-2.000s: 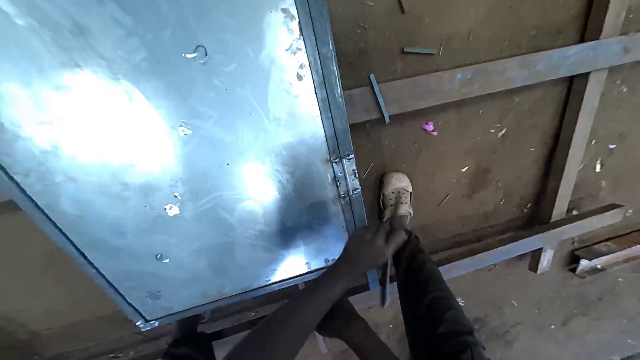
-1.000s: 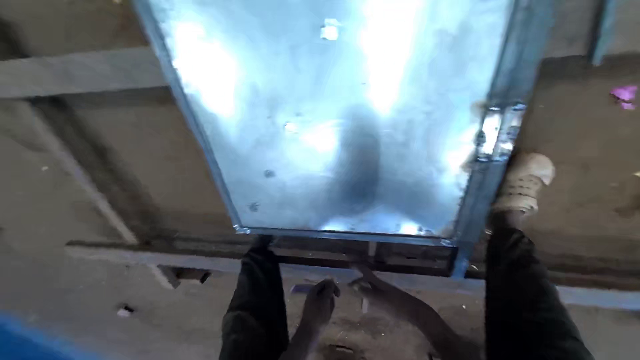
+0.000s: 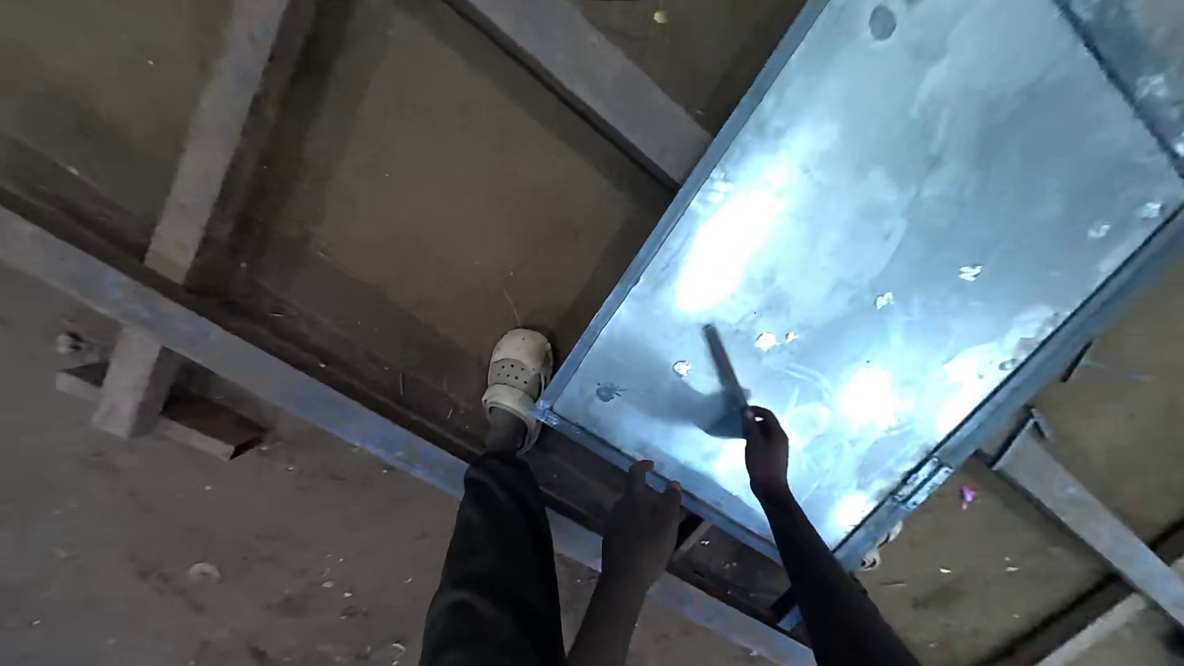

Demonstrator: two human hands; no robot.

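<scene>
A shiny sheet-metal panel in a steel frame lies at a slant across the right half. My right hand is above its lower part, shut on a narrow flat dark bar that points up and left over the sheet. Below the panel's lower frame edge is my left hand; its fingertips are at that edge, a little apart, and no held object shows. Small bright marks or holes dot the sheet. A hinge-like metal fitting sits on the lower right frame side.
Steel beams run beneath and around the panel, over a brown dirt floor. My clog-style shoe stands by the panel's lower left corner. Another light shoe partly shows beyond the frame. A pink scrap lies at the right.
My hands were close together below the panel one second ago. Now they are apart, with my right hand over the sheet holding the bar. The view has turned markedly.
</scene>
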